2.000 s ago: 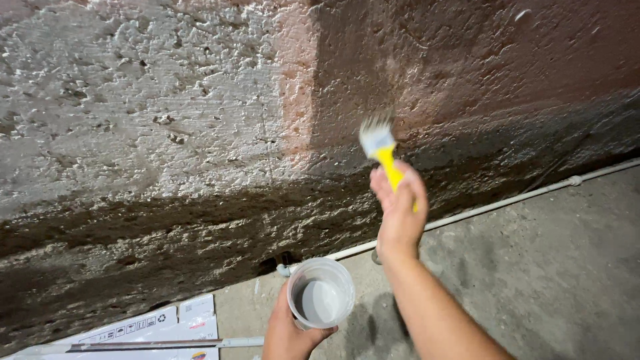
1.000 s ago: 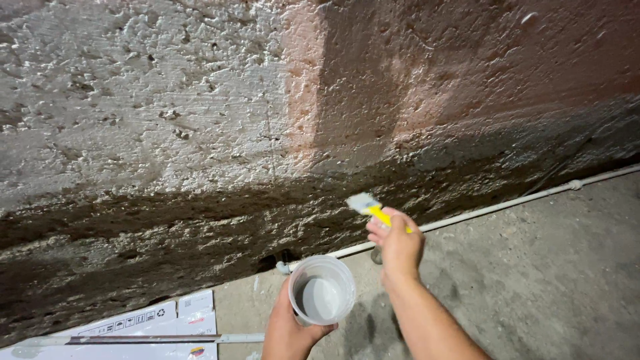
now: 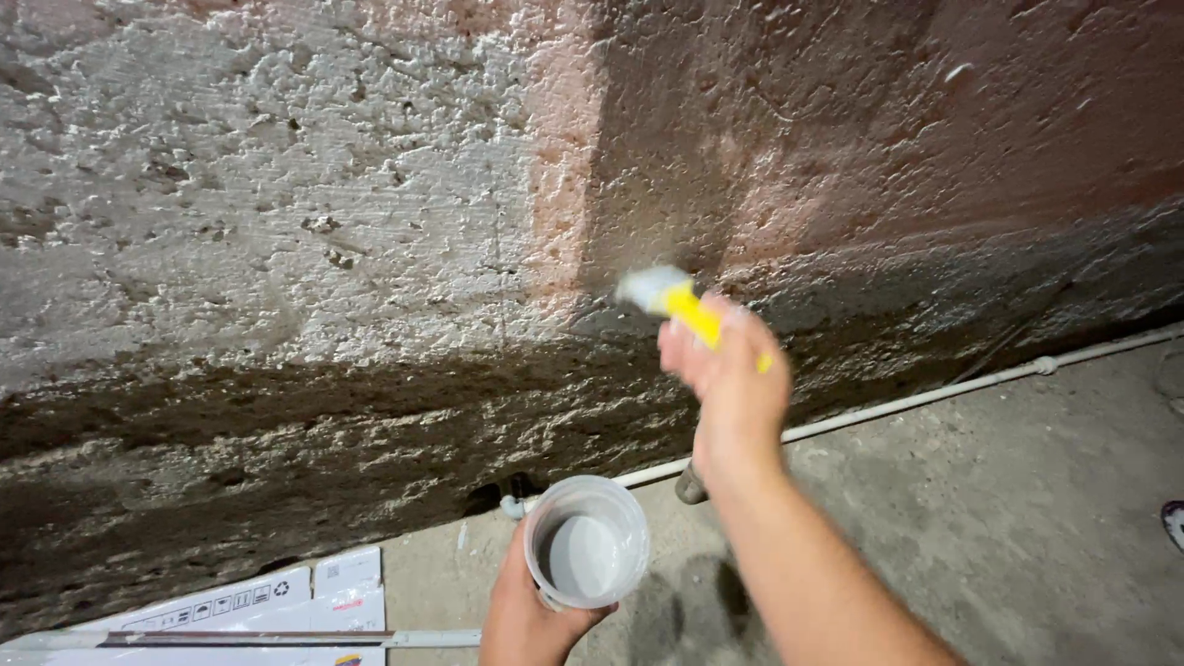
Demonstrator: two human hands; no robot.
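Note:
My right hand (image 3: 735, 379) grips a paintbrush (image 3: 689, 313) by its yellow handle. The brush's pale bristles, slightly blurred, point up and left in front of the rough wall (image 3: 388, 185); whether they touch it I cannot tell. My left hand (image 3: 532, 606) holds a clear plastic cup (image 3: 634, 546) from below and the left, with light grey liquid (image 3: 587, 558) inside. The wall is whitish on the left, reddish pink on the right, and dark brown along its lower part.
A thin white pipe (image 3: 925, 398) runs along the foot of the wall over the concrete floor (image 3: 971, 527). Flattened white cardboard (image 3: 347, 592) lies at the lower left under a long metal strip (image 3: 435, 638). Part of a shoe or sandal (image 3: 1175, 523) shows at the right edge.
Over the last second my right hand has moved up with the brush, from the dark lower band towards the reddish area. My left hand still holds the cup in about the same place.

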